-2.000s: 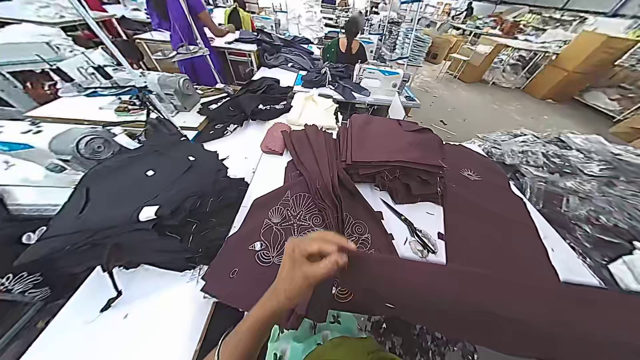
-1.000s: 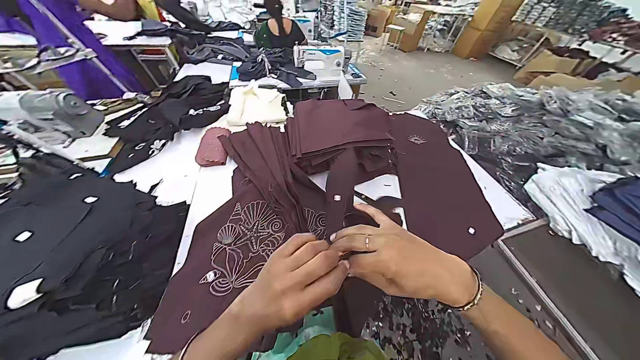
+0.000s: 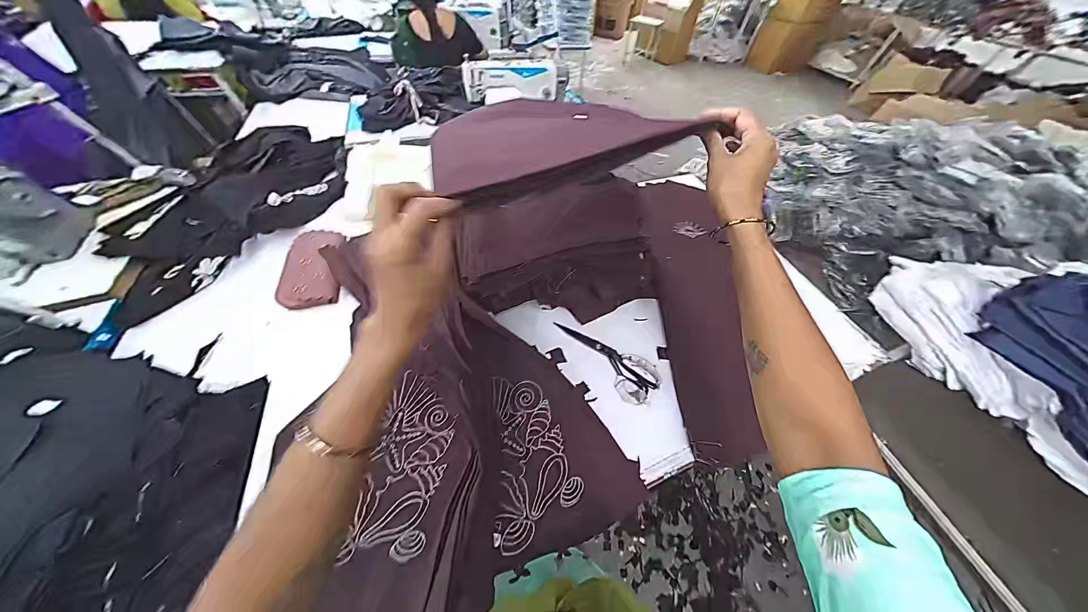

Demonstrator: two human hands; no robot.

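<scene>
A maroon fabric panel (image 3: 552, 144) is stretched between my two raised hands, above a stack of maroon pieces (image 3: 561, 234). My left hand (image 3: 412, 255) pinches its near left edge, and my right hand (image 3: 738, 157) grips its right end. Below my left hand lie maroon pieces with shell embroidery (image 3: 527, 467). Black-bladed scissors (image 3: 608, 355) rest on white paper between these and a long maroon panel (image 3: 705, 340) under my right forearm. A pink, rounded object (image 3: 308, 270) lies left of my left hand.
Black fabric pieces (image 3: 110, 459) are heaped at the left. To the right stand a mound of plastic-wrapped goods (image 3: 918, 195) and white and navy garments (image 3: 960, 314). A sewing machine (image 3: 514, 81) and a seated person (image 3: 433, 34) are beyond the table.
My hands were close together over the embroidered pieces one second ago; now they are far apart and farther forward, with the panel spread between them. The scissors are in fuller view.
</scene>
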